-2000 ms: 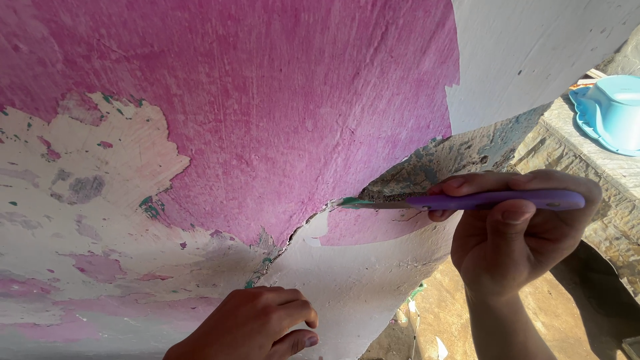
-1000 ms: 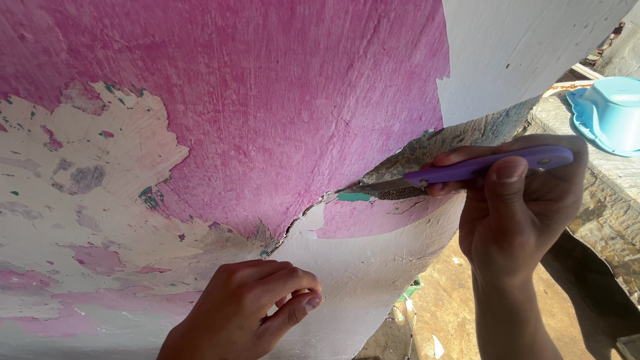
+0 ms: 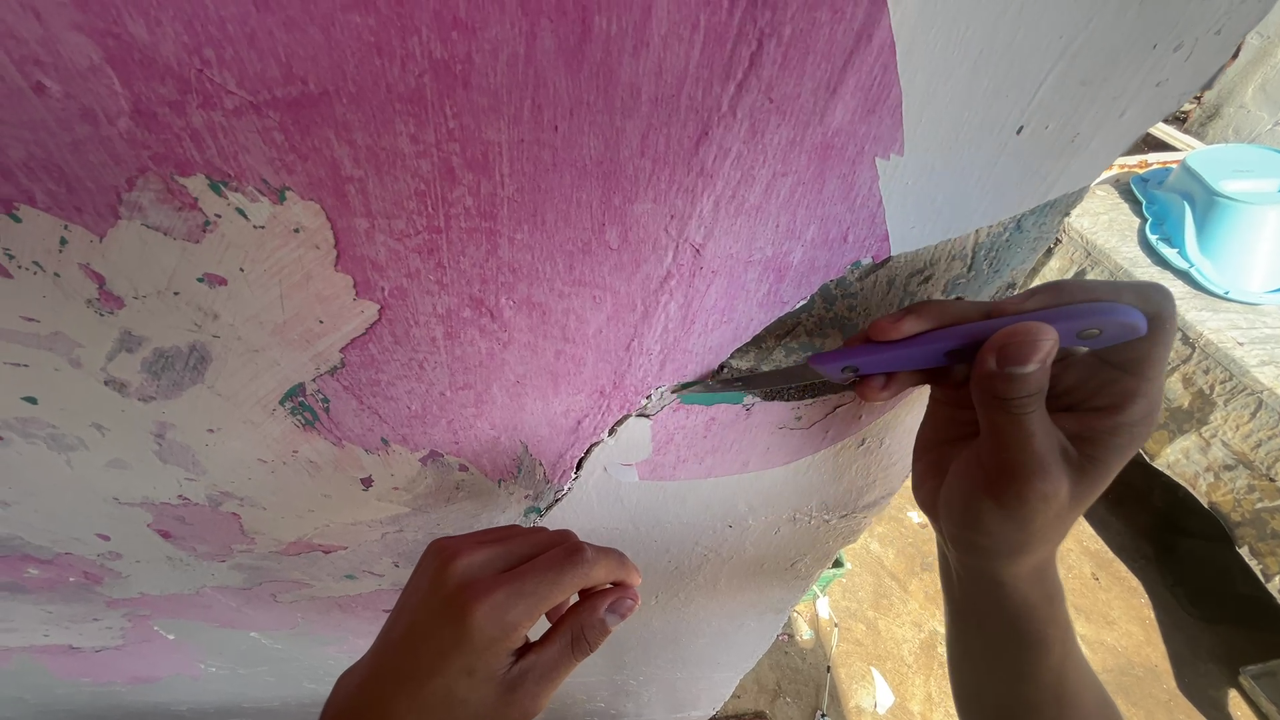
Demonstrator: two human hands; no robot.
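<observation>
My right hand (image 3: 1020,410) grips the purple handle of a small knife (image 3: 980,342). Its blade points left, the tip at the upper end of a crack (image 3: 600,440) in a painted wall (image 3: 560,220). Under the blade a strip of green paint shows, beside a bare grey patch (image 3: 830,310). Pink paint covers the wall above the crack; white and paler pink lie below. My left hand (image 3: 510,610) is loosely curled against or just in front of the wall, by the crack's lower end; I see nothing held in it, though its palm side is hidden.
At the right a light blue plastic vessel (image 3: 1235,215) rests on a stone ledge (image 3: 1110,235). Below lies a sunlit floor (image 3: 900,620) with a white flake (image 3: 882,690), a thin cord and a green scrap. Peeling paint (image 3: 180,360) covers the wall's left side.
The green strip under the blade shows longer than two seconds ago, when the blade lay across that spot. My right hand has kept hold of the knife; my left hand has stayed by the crack's lower end.
</observation>
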